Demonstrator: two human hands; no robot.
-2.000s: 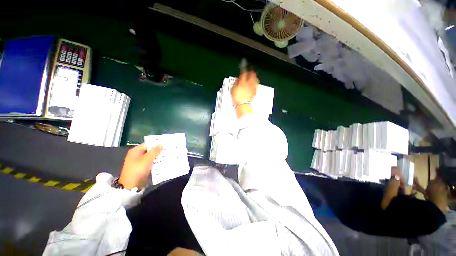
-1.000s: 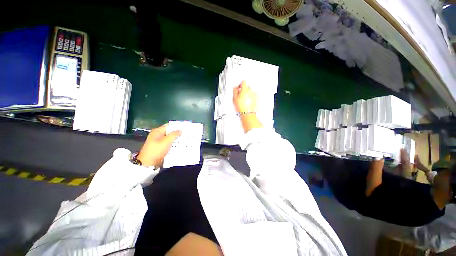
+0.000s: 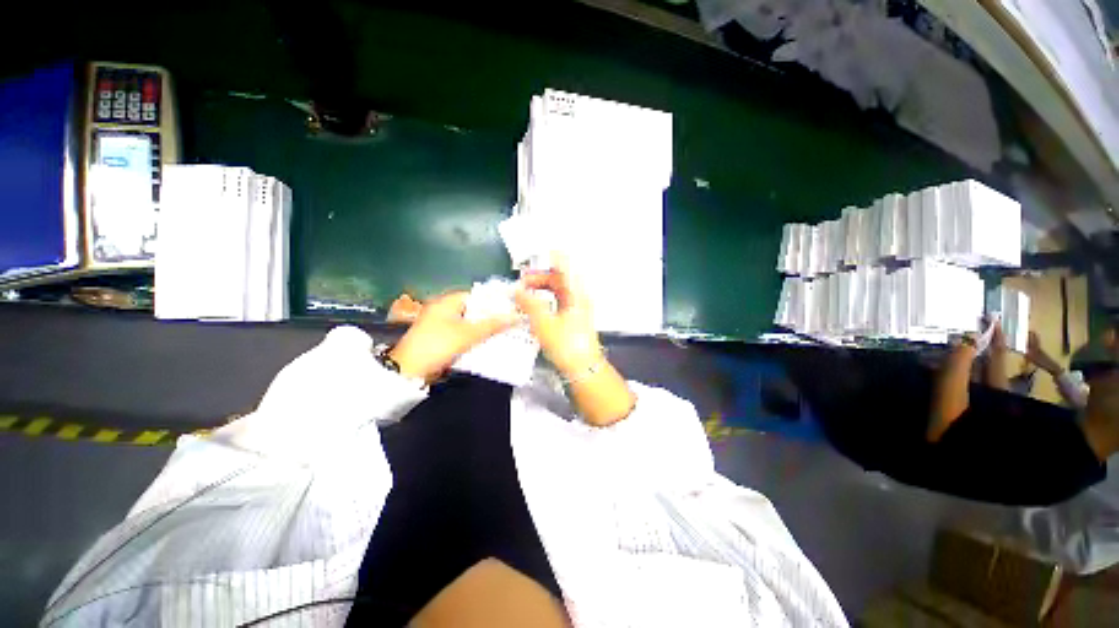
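My left hand holds a white printed label sheet low in front of me at the bench's front edge. My right hand is beside it, its fingertips at the sheet's upper right. A small white piece shows just above the right fingertips; whether they hold it is unclear. A stack of thin white boxes lies behind and right of my hands, with small dark print at its top left corner. Another overlapping stack of white boxes with small print lies at the left.
A scale with a blue platform stands at far left. Two rows of white boxes stand at right, near another person's hands and black sleeve. Crumpled white scraps lie under the upper shelf. A brown carton is lower right.
My right hand has moved from the middle box stack down to the label sheet. My left hand has brought the sheet rightward, and the hands are now close together. The fan has left the view.
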